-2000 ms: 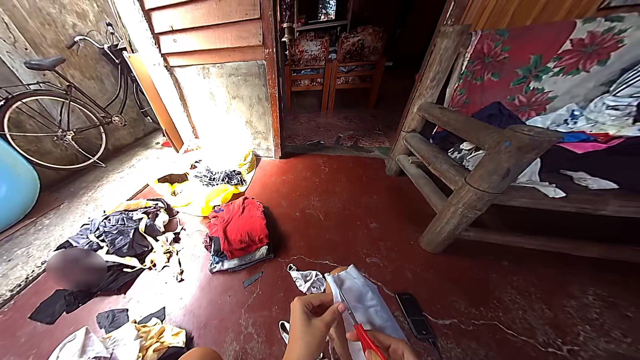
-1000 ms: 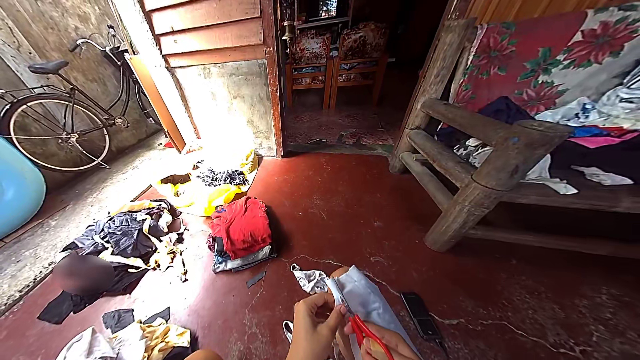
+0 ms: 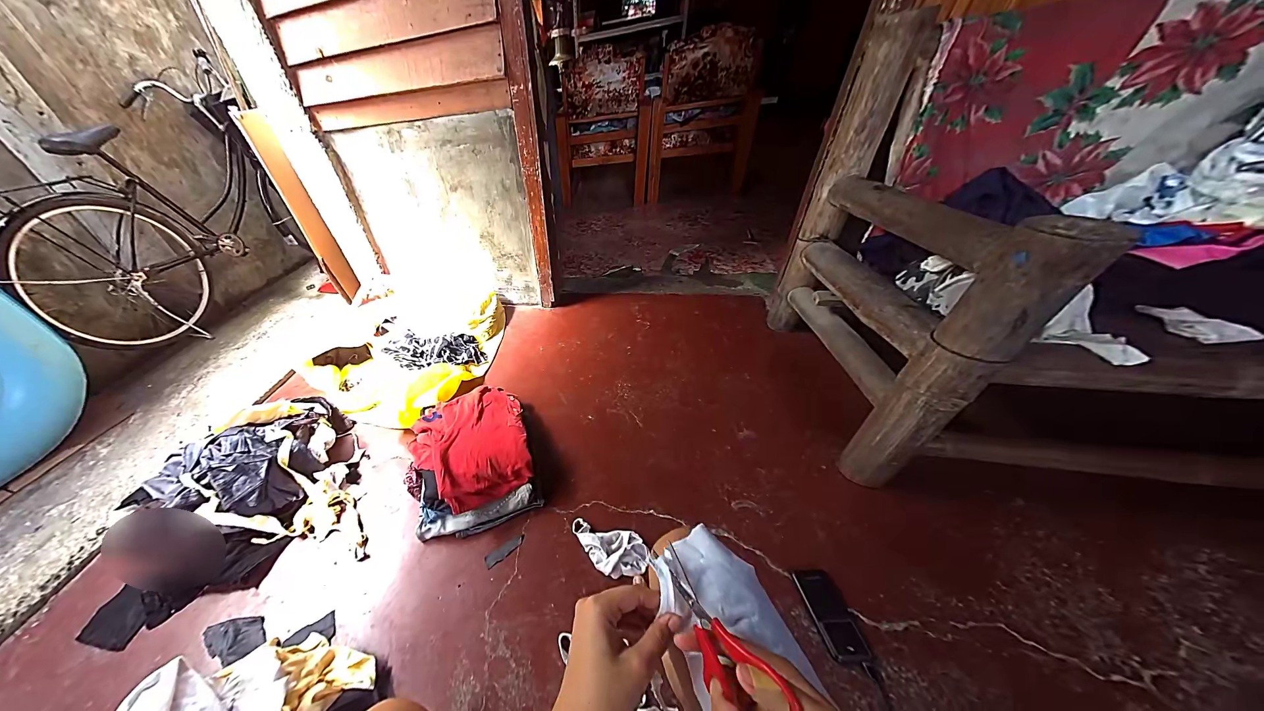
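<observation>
Near the bottom centre, my left hand pinches the edge of a pale blue-white cloth between thumb and fingers. My right hand grips scissors with red handles, their metal blades lying at the cloth's edge close to my left fingertips. The cloth rests over my knee. Just beyond it on the floor lies a small white patterned cloth. A black phone with a cable is to the right of the cloth. How far apart the blades are is hard to tell.
A folded stack of clothes with a red shirt sits ahead on the red floor. Dark and yellow fabric heaps lie left. A heavy wooden bench holding clothes stands right. A bicycle leans by the left wall, near a light-blue object.
The red scissor handles, spread wider one second ago, are closer together now. Both hands stay at the pale cloth.
</observation>
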